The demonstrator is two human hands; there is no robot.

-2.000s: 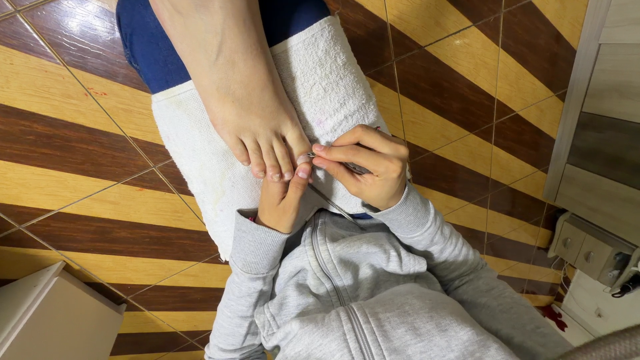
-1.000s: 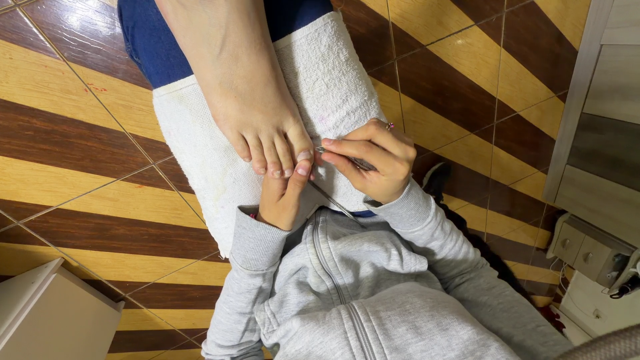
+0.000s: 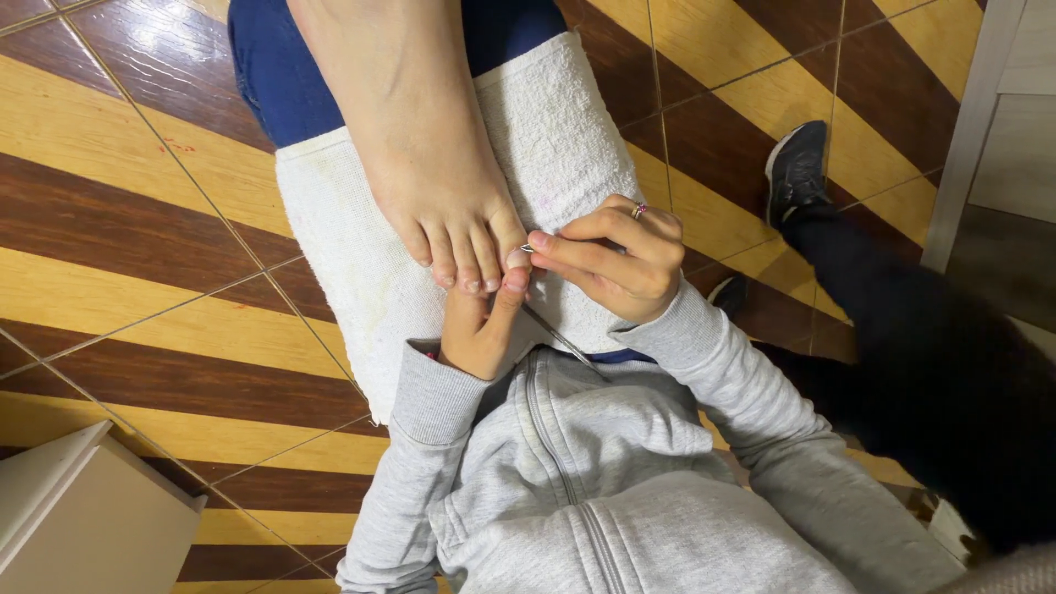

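Note:
Another person's bare foot (image 3: 445, 165) rests on a white terry towel (image 3: 569, 132) spread across my lap. My left hand (image 3: 483, 322) grips the big toe (image 3: 511, 239) from the toe end, its thumb near the nail and its other fingers under the toes. Pinched between the thumb and fingers of my right hand (image 3: 623, 256) is a small metal nail tool (image 3: 527, 248), whose tip is at the big toenail. Most of the tool is hidden by my fingers. A ring sits on a finger of my right hand.
At the right, another person's dark-trousered leg (image 3: 874, 305) and dark shoe (image 3: 799, 169) stand on the striped tile floor (image 3: 742, 148), close to my right sleeve. A pale cabinet (image 3: 99, 503) is at the lower left. Grey wood panelling (image 3: 1019, 157) lines the right edge.
Another person's legs and shoes have come into view at the right; a second ago only part of a dark shoe showed beside my right sleeve. My hands stay at the big toe.

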